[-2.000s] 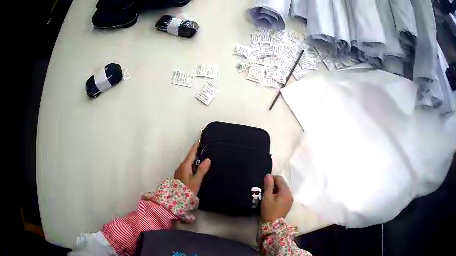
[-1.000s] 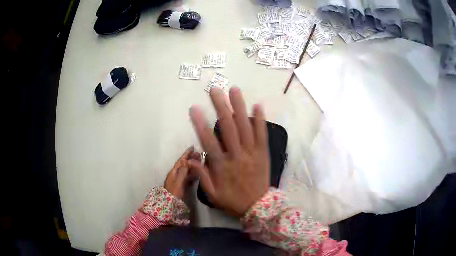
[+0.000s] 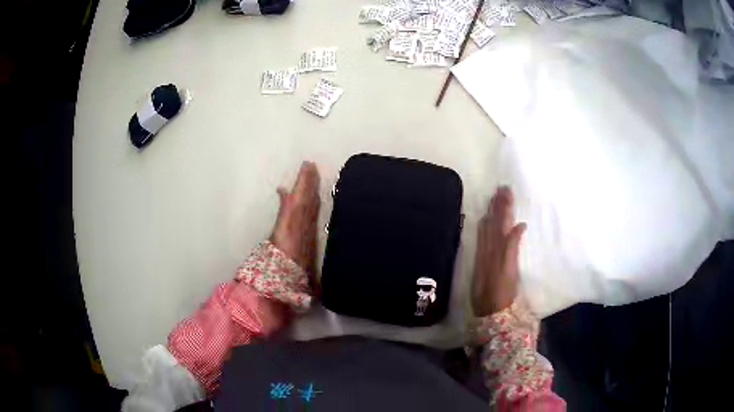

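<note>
A black rounded rectangular bag [image 3: 393, 237] lies flat on the cream-white table, with a small white figure logo at its lower right corner. Small metal fittings show at its left edge. My left hand [image 3: 298, 217] stands on edge beside the bag's left side, fingers extended, holding nothing. My right hand [image 3: 497, 257] stands on edge a little off the bag's right side, slightly blurred, fingers extended and holding nothing.
White stuffing paper [image 3: 604, 161] covers the table's right. Small printed sachets [image 3: 426, 32] lie in a pile at the back, three apart [image 3: 323, 97]. A thin brown stick [image 3: 459, 55] lies beside the pile. A black strap bundle with white band [image 3: 154, 115] lies at left.
My right hand has moved off the bag's top to its right side. My left hand has straightened along the left side. The whole bag front shows again.
</note>
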